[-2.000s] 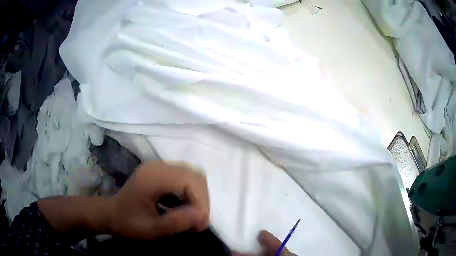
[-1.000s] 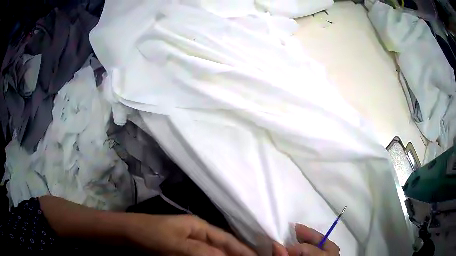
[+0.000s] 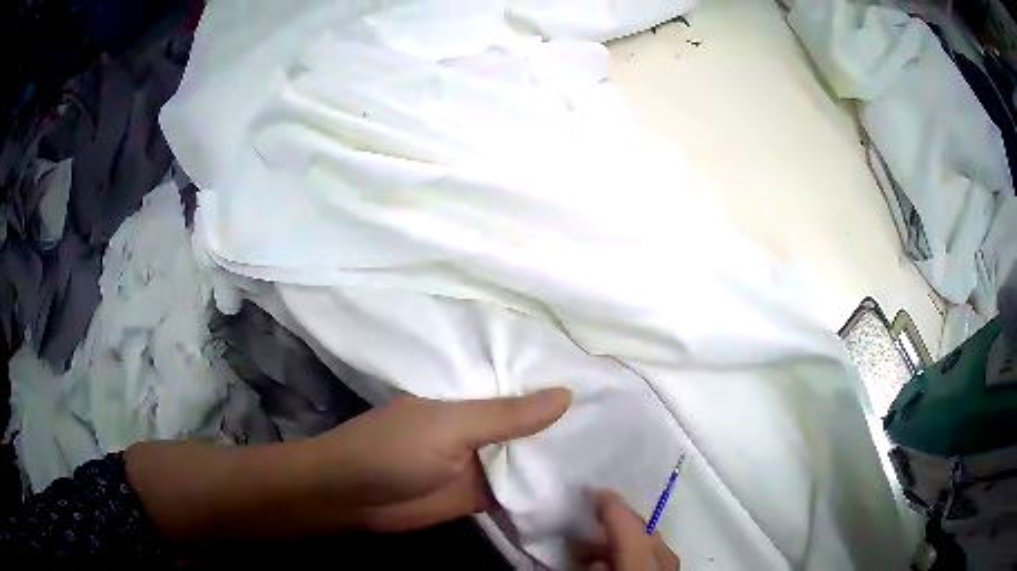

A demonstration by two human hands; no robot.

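Observation:
White fabric panels (image 3: 446, 190) lie in large soft folds over the table and drape toward my lap. My left hand (image 3: 446, 452) is at the bottom centre, thumb on top of the cloth and fingers under its edge, holding it. My right hand (image 3: 630, 541) is at the bottom edge, partly cut off and slightly blurred. It holds a thin blue-purple stick (image 3: 665, 502) with a pale tip pointing up and right, over the white cloth.
A heap of dark grey (image 3: 100, 123) and white scraps (image 3: 151, 335) lies at left, lower than the table. The cream table (image 3: 758, 134) shows at upper right. Another white fabric pile (image 3: 937, 145) lies at far right. A speckled plate (image 3: 879, 348) is beside a green cover (image 3: 948, 390).
My left hand has moved up and right from the bottom edge, onto the cloth. My right hand and the stick have shifted left. The near cloth is bunched differently.

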